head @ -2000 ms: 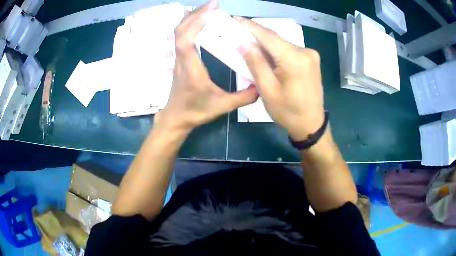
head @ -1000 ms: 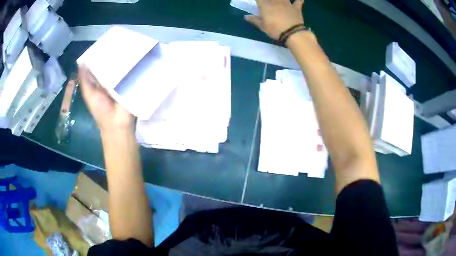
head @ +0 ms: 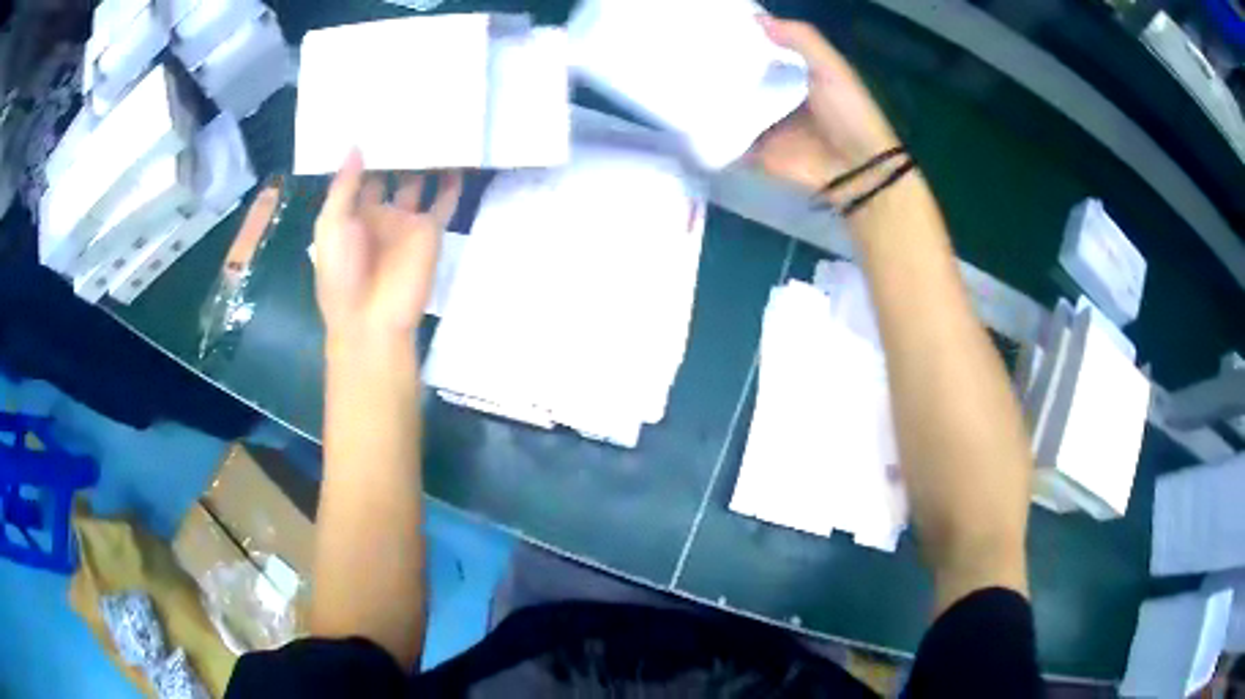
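Observation:
My left hand [head: 380, 253] holds a white carton [head: 393, 96] by its lower edge, over the back left of the bench. The carton's flap end points right, and its inside cannot be seen. My right hand [head: 819, 130] grips a blurred white blocky object [head: 690, 68] just right of the carton, close to its flap end. Whether the two touch is unclear. Below them lies a pile of flat white box blanks [head: 574, 294]. A second, smaller pile of blanks [head: 819, 410] lies to the right, partly beside my right forearm.
White cartons stand at far left [head: 123, 178] and right [head: 1099, 410]. A small white box [head: 1103, 260] sits beyond the right stack. An orange-brown tool in a clear bag [head: 249, 239] lies at left. A pale metal rail [head: 765, 198] crosses the green bench [head: 546, 485]. A brown box [head: 246, 526] is on the floor.
My right hand has come back from the far side with the white object in it. My left hand has turned the carton, and the two are now close together. The view has shifted and tilted.

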